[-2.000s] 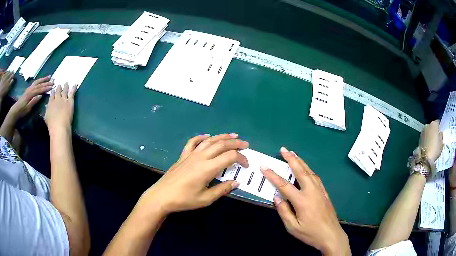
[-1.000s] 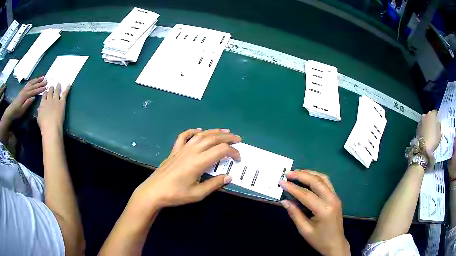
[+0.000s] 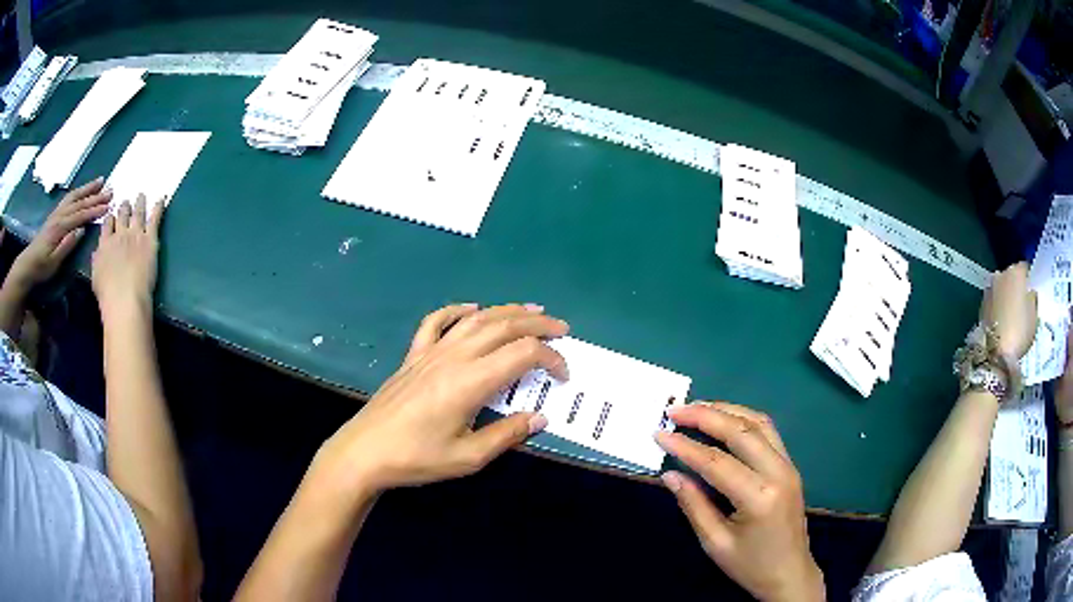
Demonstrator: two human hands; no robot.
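A half-folded leaflet [image 3: 588,394], a white oblong strip with short black dashes, lies at the front edge of the bench. My left hand [image 3: 465,394] covers its left end, fingers on top and thumb at the near edge. My right hand [image 3: 741,488] grips its right end between thumb and fingers. The wide sheet stock [image 3: 435,147] lies squared behind my left hand. Two folded leaflet stacks lie right of centre: one squared [image 3: 759,218], one fanned [image 3: 865,312].
Another folded stack [image 3: 308,85] lies left of the sheet stock. At the left, a person's hands [image 3: 127,253] press a white sheet [image 3: 159,165] beside a narrow pile [image 3: 88,127]. At the right, a person's braceleted wrist [image 3: 988,362] is near printed strips [image 3: 1018,465]. A pale tape strip [image 3: 635,132] crosses the bench.
My right hand has moved from the leaflet's top to its right end and closed there. My left hand stays on the left end. The whole view has shifted slightly.
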